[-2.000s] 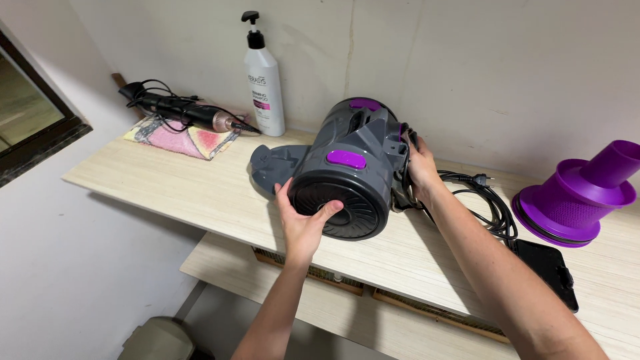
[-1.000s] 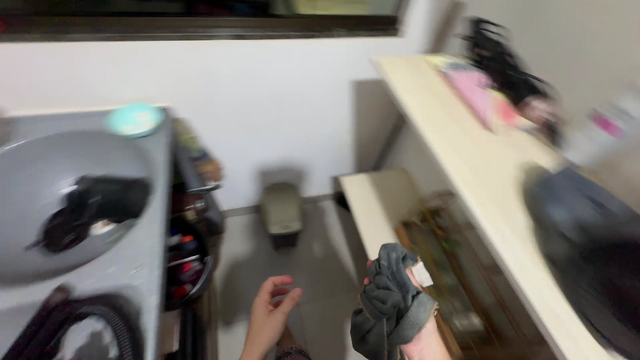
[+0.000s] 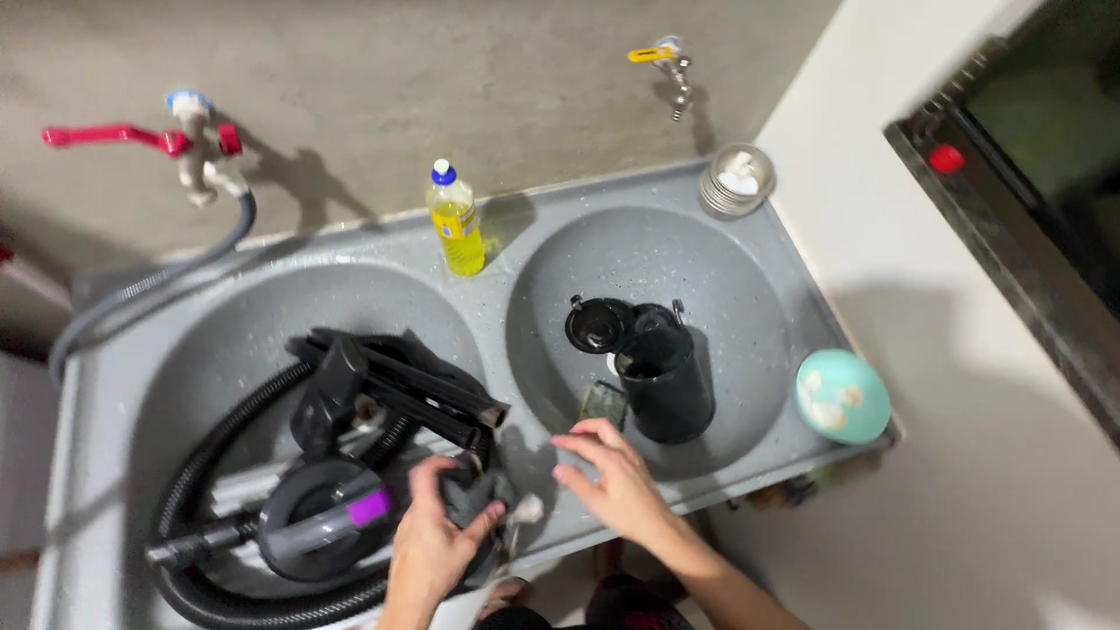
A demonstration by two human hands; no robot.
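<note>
My left hand (image 3: 437,525) grips a bunched dark grey cloth (image 3: 472,499) at the front edge between the two basins. To its right my right hand (image 3: 612,481) is held over the rim of the right basin, fingers apart and holding nothing. Just beyond those fingers a sponge (image 3: 604,404) lies in the right basin (image 3: 735,289), beside a black plastic canister (image 3: 665,394) with its round lid (image 3: 597,325) hinged back. In the left basin (image 3: 262,306) are a ribbed vacuum hose (image 3: 219,433), black tubes (image 3: 420,398) and a round black part with a purple button (image 3: 368,507).
A bottle of yellow liquid (image 3: 458,232) stands on the ledge between the basins. Stacked metal bowls (image 3: 737,182) occupy the back right corner, and a turquoise dish (image 3: 843,396) the right edge. On the wall are a red-handled tap (image 3: 188,144) and a yellow-handled tap (image 3: 674,70).
My hands have left the vacuum cleaner body on the wooden shelf. The grey cloth, in my right hand one second ago, is now in my left. The view has swung round to the sinks.
</note>
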